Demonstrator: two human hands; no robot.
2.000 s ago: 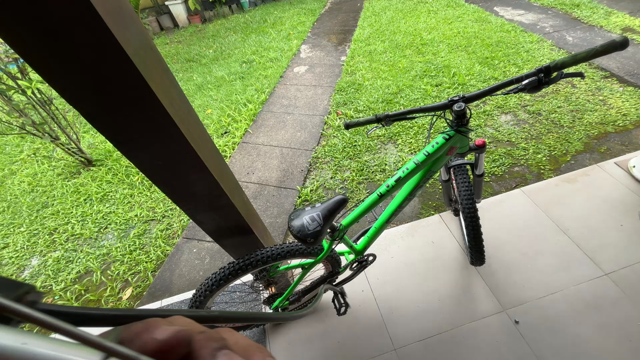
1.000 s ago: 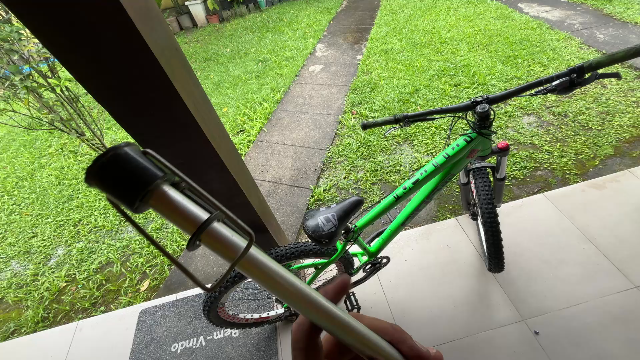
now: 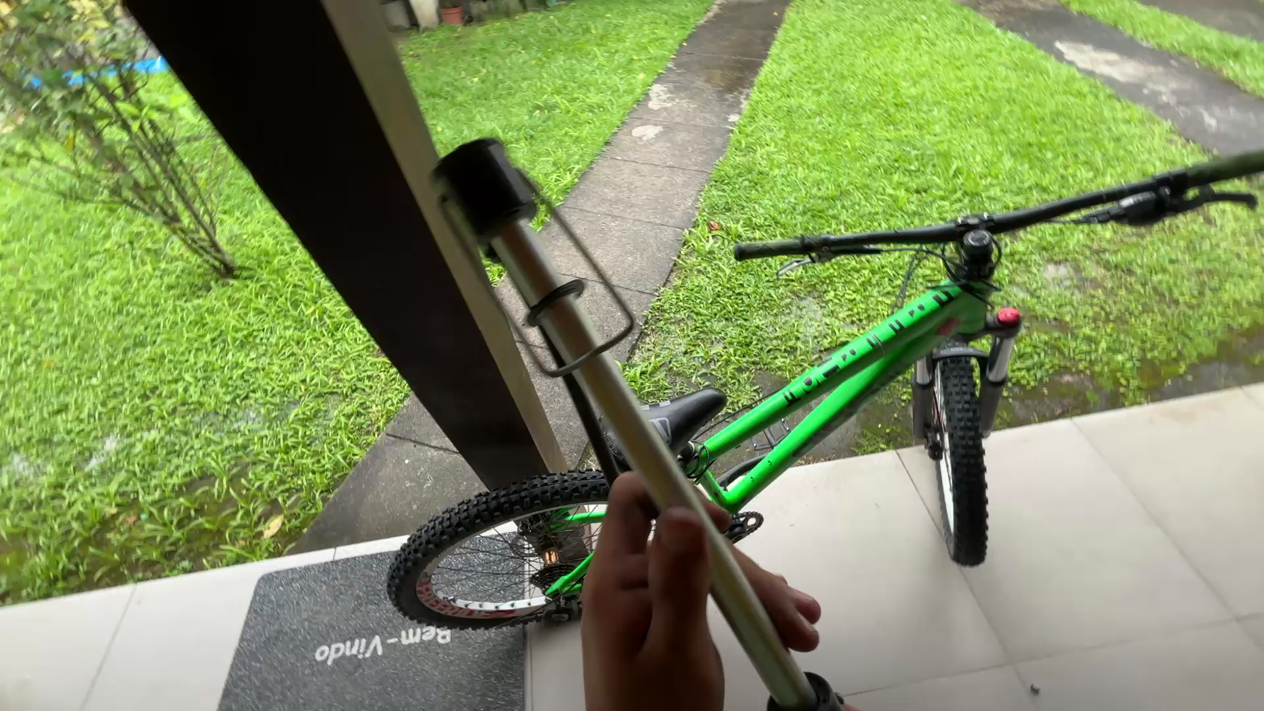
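A slim bicycle pump (image 3: 632, 420) with a silver barrel, a black end piece and a wire loop slants across the middle of the head view, black end up. My left hand (image 3: 652, 602) holds its lower barrel, with fingers on both sides of it. A thin black hose runs beside the barrel and passes behind my fingers. Of my right hand, only a sliver of skin (image 3: 847, 705) seems to show at the bottom edge, by the pump's black collar (image 3: 812, 694). Behind the pump stands a green bicycle (image 3: 839, 390), its saddle (image 3: 681, 420) partly hidden.
A dark post (image 3: 326, 197) rises left of the bicycle. The rear wheel (image 3: 474, 592) stands over a grey doormat (image 3: 296, 622) bearing writing. Pale floor tiles (image 3: 1116, 553) meet the lawn (image 3: 889, 99), which a concrete path (image 3: 681, 128) crosses.
Two seconds ago the pump's wire-loop end did not show; one second ago it was in view further left. It now stands steeper, and more of my left hand shows.
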